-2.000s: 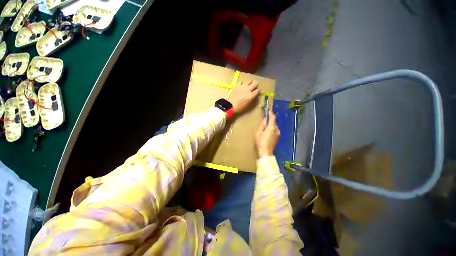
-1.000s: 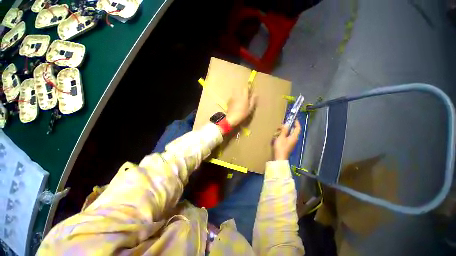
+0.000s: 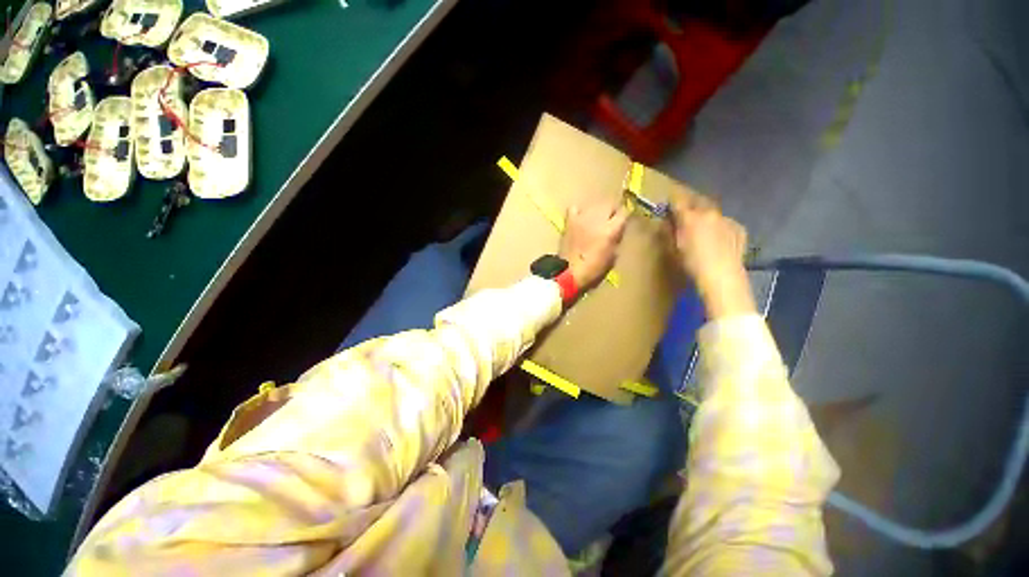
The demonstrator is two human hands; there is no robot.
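Note:
A brown cardboard carton (image 3: 564,321) lies tilted in front of me by my knees, with yellow tape (image 3: 551,379) on its edges and top. My left hand (image 3: 592,240), with a watch on a red strap at the wrist, rests on the carton top, fingers bent near the tape. My right hand (image 3: 709,239) is at the carton's upper right edge and holds a slim metallic cutter (image 3: 648,204), its tip at the yellow tape near the top edge. The cutter's handle is hidden in my right fingers.
A green bench (image 3: 296,85) at the left holds several cream housings (image 3: 219,143) with wires and a white blister tray (image 3: 51,361). A red stool (image 3: 722,79) stands beyond the carton. A trolley's grey looped handle (image 3: 973,268) is at the right over the grey floor.
My right hand has moved from the carton's right side up to its top edge, bringing the cutter to the tape. The carton appears more rotated, and the whole view has shifted.

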